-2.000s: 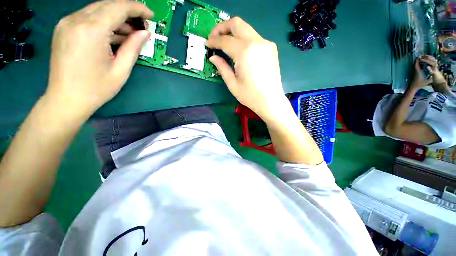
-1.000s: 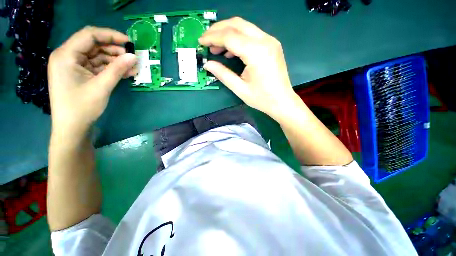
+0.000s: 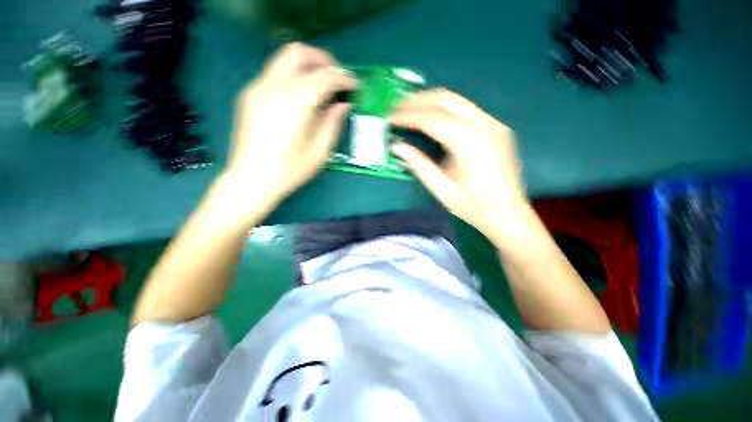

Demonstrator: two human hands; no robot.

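Note:
The green circuit board (image 3: 386, 88) lies on the dark green mat, blurred, with a white block (image 3: 368, 140) on it. My left hand (image 3: 284, 124) is over the board's left part, thumb and fingertips close together around a small black part (image 3: 339, 97). My right hand (image 3: 468, 157) is at the board's right edge, thumb and fingers curled towards each other. A dark patch shows between them, but blur hides whether it is a part or shadow. Both hands cover much of the board.
Heaps of black parts lie left (image 3: 158, 86) and upper right (image 3: 610, 41). A green-and-white board group (image 3: 62, 86) is at far left. A blurred green shape (image 3: 317, 18) is at the top. Beyond the table's near edge are red stools (image 3: 80, 288) and a blue tray (image 3: 657, 288).
The view has shifted and blurred; the board, heaps and hands appear further right. My left hand has moved inward over the board, covering its left unit. My right hand stays at its right edge.

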